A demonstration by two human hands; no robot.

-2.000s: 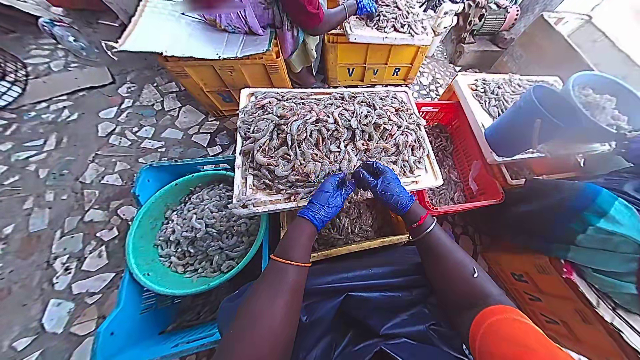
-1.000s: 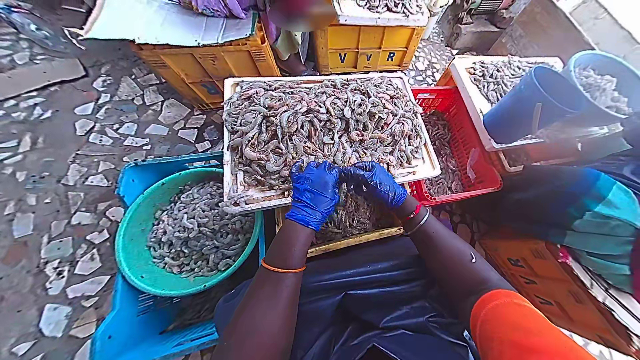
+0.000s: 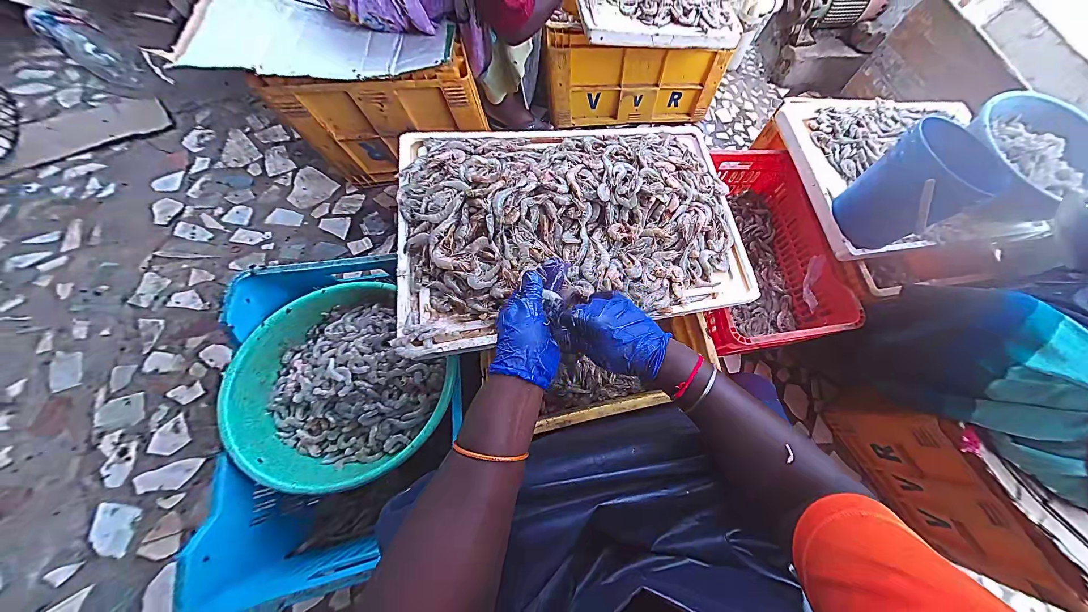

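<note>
Both hands wear blue gloves and meet over the near edge of a white tray [image 3: 733,293] heaped with raw shrimp [image 3: 561,204]. My left hand [image 3: 529,330] has its fingers closed around a small greyish shrimp [image 3: 551,297], partly hidden by the fingers. Touching or nearly touching it, my right hand [image 3: 619,333] is bent inward with its fingertips at the same shrimp; whether it grips the shrimp is hidden. Below the hands, a yellow crate [image 3: 605,411] contains shrimp pieces. At the left, a green basin [image 3: 246,425] holds many peeled-looking shrimp.
The basin rests on a blue crate [image 3: 229,544]. Right of the tray is a red crate [image 3: 837,310] with shrimp or shells. Further right are a blue bucket [image 3: 914,187], another shrimp tray [image 3: 799,136] and a person's draped cloth [image 3: 1003,374]. Yellow crates [image 3: 637,85] stand beyond, near another person.
Both hands have stayed together at the tray's near edge, shifting slightly against each other. The far person's blue-gloved hand, visible two seconds ago at the top, is out of view.
</note>
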